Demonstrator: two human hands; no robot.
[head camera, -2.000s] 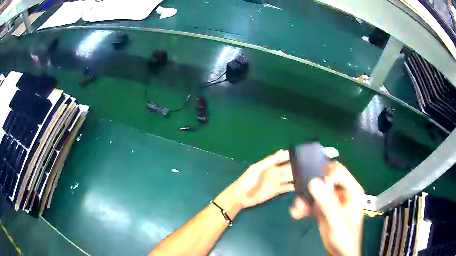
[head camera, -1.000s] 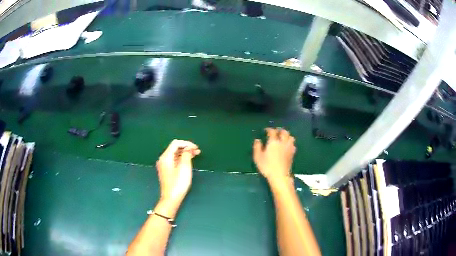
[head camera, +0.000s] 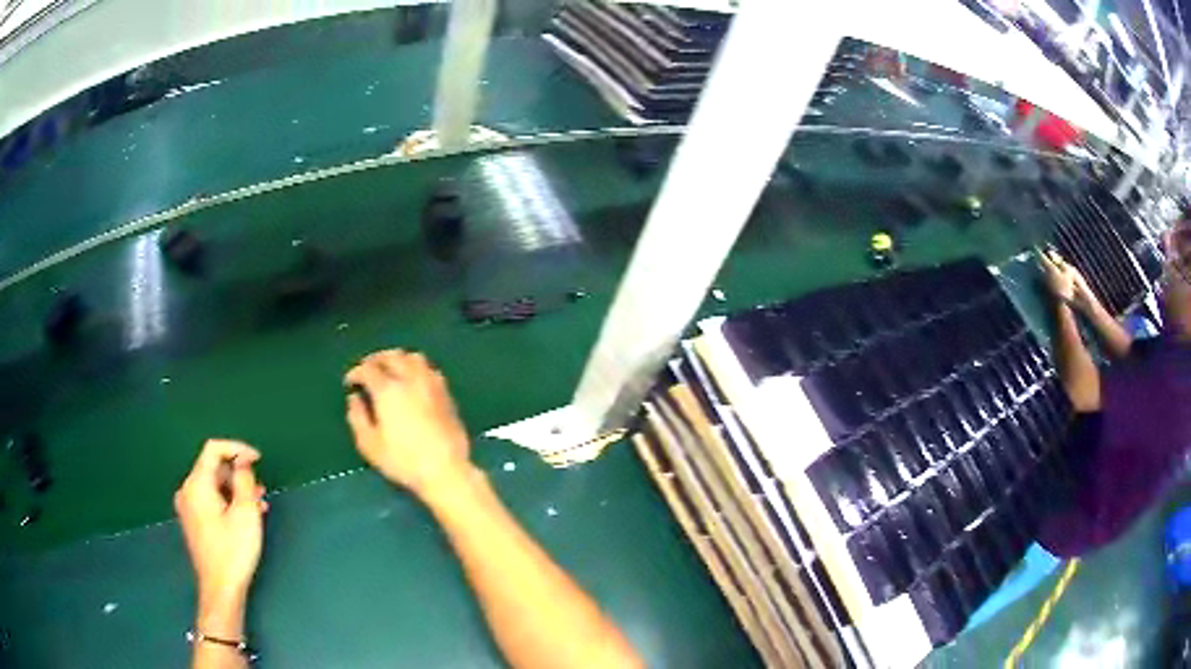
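Observation:
My left hand (head camera: 225, 523) is at the lower left over the front edge of the green belt (head camera: 327, 379). Its fingers are curled towards the thumb; whether something small is between them cannot be told. My right hand (head camera: 412, 421) is to its right over the belt, palm down, fingers loosely bent and empty. A black bundled cord (head camera: 503, 310) lies on the belt beyond my right hand. A blurred black adapter (head camera: 444, 220) lies farther back, and another dark part (head camera: 184, 252) lies to the left. Neither hand touches them.
A white frame post (head camera: 692, 222) stands right of my right hand. Beyond it is a tall stack of black blister trays (head camera: 914, 392) with pale separators. More trays (head camera: 640, 59) stand at the back. Small parts with yellow (head camera: 882, 244) lie on the belt. Another person in a dark top (head camera: 1123, 444) works at right.
The black block held two seconds ago is out of my hands. The view has swung right, bringing the tray stack and another person into view. My hands are closer together than one second ago.

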